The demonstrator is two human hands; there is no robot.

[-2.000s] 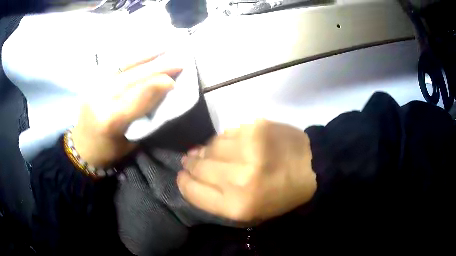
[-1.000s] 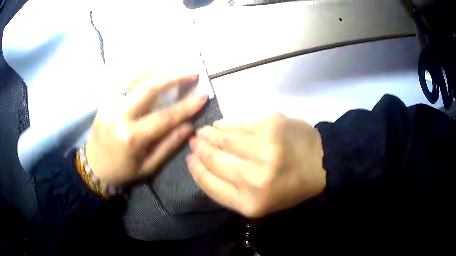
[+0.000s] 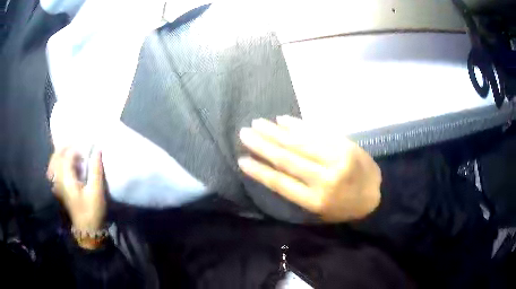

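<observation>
The dark grey cloth (image 3: 198, 96) lies spread over the front of the table, with a seam or fold line running down it. The pale panel (image 3: 144, 163) lies at the left, beside and partly over the grey cloth. My left hand (image 3: 82, 180) is at the lower left, its fingers closed on the edge of the pale panel. My right hand (image 3: 317, 169) lies with its fingers on the right part of the grey cloth, palm down; its thumb is hidden. Glare washes out the upper middle.
The pale table (image 3: 396, 84) runs to the right, with a dark seam across it. A measuring tape (image 3: 407, 134) lies along its front edge. Black looped scissors handles (image 3: 480, 73) are at the right edge. Dark cloth (image 3: 28, 113) is at the far left.
My left hand has moved down and left, away from my right hand. The grey cloth is now spread out and more visible. My right hand has shifted slightly right, and the tape now shows.
</observation>
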